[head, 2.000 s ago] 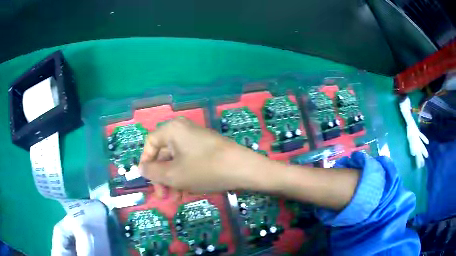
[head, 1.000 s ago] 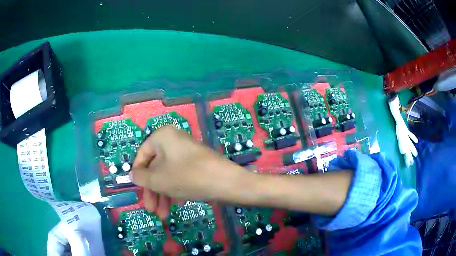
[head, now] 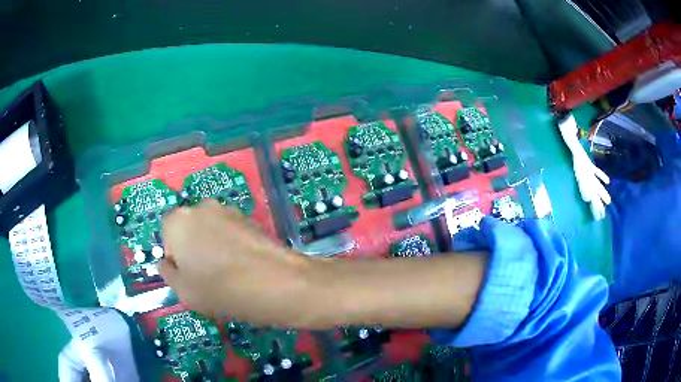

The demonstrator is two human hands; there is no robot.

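Note:
My bare right hand [head: 213,257] is over the left part of the clear blister tray [head: 269,186], beside the lower edge of the upper-left circuit board [head: 144,213]. Its fingertips are hidden behind the hand, so I cannot tell whether they hold anything. A small white label [head: 149,270] shows on that board's black component, next to the fingers. My gloved left hand [head: 97,354] is at the bottom left edge, partly cut off, and holds the label strip [head: 33,261]. Pairs of green boards lie in the tray over red layers.
The black label roll holder [head: 52,160] stands at the left edge, partly cut off. A spare white glove [head: 586,168] lies at the right by a red-wrapped post [head: 612,71]. Blue cloth [head: 646,224] and a blurred white-gloved hand [head: 657,83] are at the far right.
The view has shifted, so the tray and roll holder sit further left. My right hand stays at the same board, turned so its fingertips are more hidden. A white-gloved hand has appeared at the upper right.

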